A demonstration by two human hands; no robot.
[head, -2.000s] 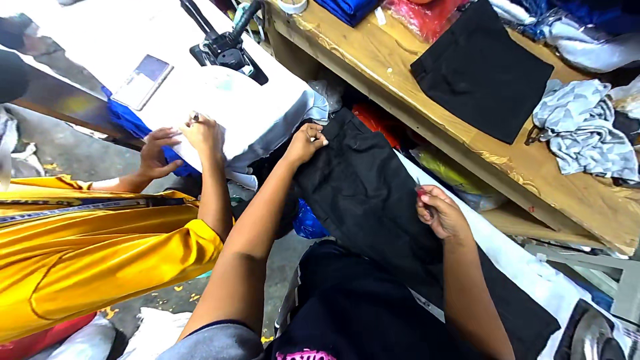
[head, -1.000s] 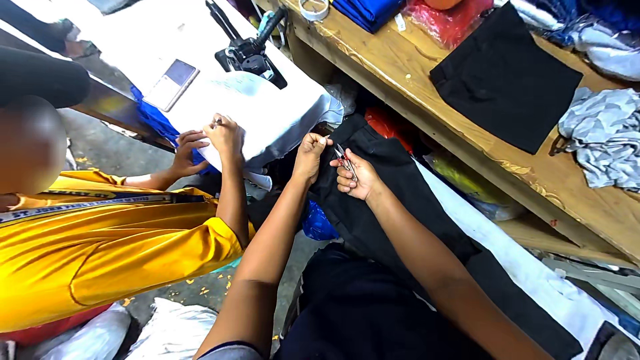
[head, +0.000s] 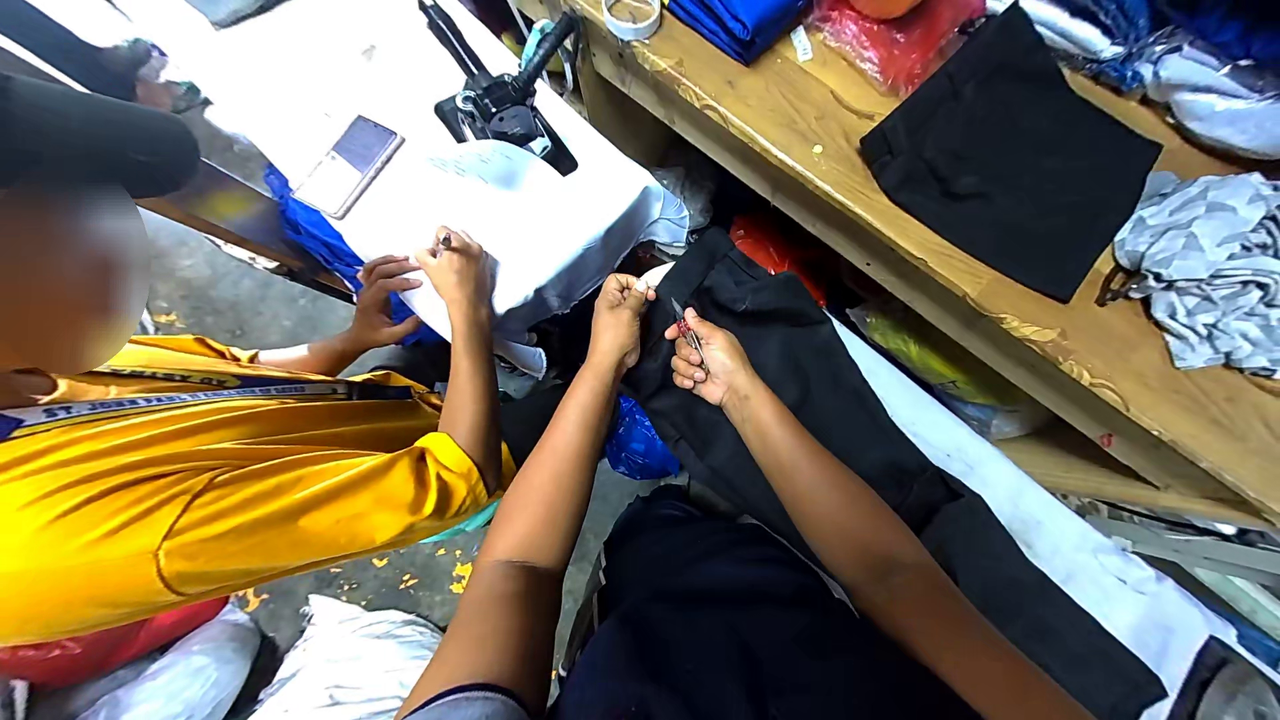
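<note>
Black trousers (head: 790, 370) lie lengthwise on a narrow white-covered board (head: 920, 430). At their waistband my left hand (head: 620, 315) pinches a bit of the garment, with a small pale piece by the fingertips; what that piece is I cannot tell. Close on its right, over the dark cloth, my right hand (head: 708, 360) is closed around small thread snips (head: 688, 332) with reddish parts, their points toward the waistband. The snips' handles are partly covered by the fingers.
At left a person in a yellow shirt (head: 250, 480) holds a pen at a white-covered table (head: 560, 230) bearing a phone (head: 350, 165) and a black stand (head: 505, 105). A wooden bench (head: 930, 240) at right carries folded black cloth (head: 1010, 150), a tape roll (head: 631, 12) and grey patterned fabric (head: 1205, 265).
Two seconds ago my right hand was farther right over the trousers; it has come over beside my left hand at the waistband. My left hand stays at the waistband.
</note>
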